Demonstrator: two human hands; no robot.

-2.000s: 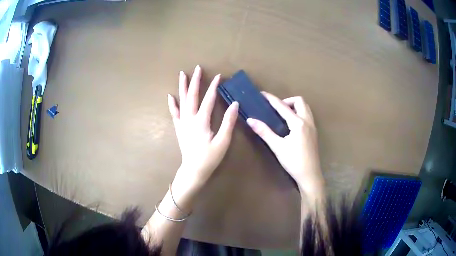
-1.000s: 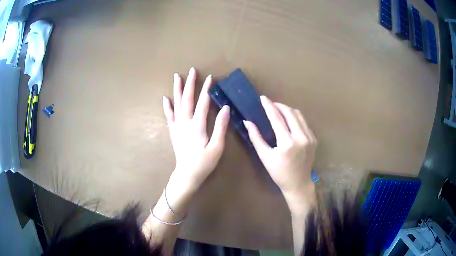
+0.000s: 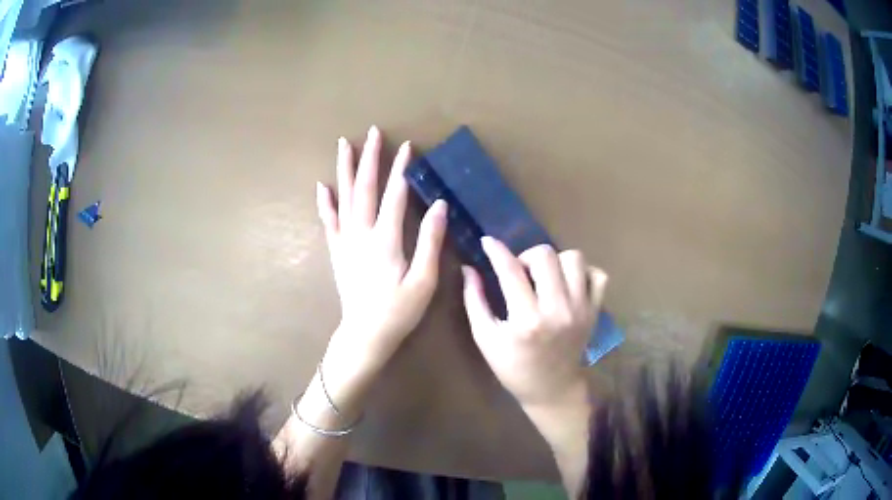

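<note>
A wide dark blue-grey strip stack [image 3: 497,192] lies slantwise on the table in front of me. A narrower near-black strip [image 3: 460,214] lies along its left side. My left hand [image 3: 377,254] is flat on the table, fingers spread, its thumb tip touching the narrow strip's left edge. My right hand [image 3: 538,317] has its curled fingers and thumb over the near ends of the strips and grips the narrow strip. A light blue end piece [image 3: 604,338] shows beyond my right hand; whether it belongs to the strips is hidden.
A yellow and black utility knife [image 3: 55,237] with white tissue [image 3: 66,98] lies at the left. A blue chip [image 3: 90,214] is beside it. Several short strip stacks [image 3: 804,49] stand at the far right. A blue gridded sheet [image 3: 766,400] is at the right corner. White sheets [image 3: 15,229] line the left edge.
My right hand has moved nearer and towards the narrow strip, its fingers now curled. More of the wide stack and the light blue end piece show. My left hand has shifted slightly left.
</note>
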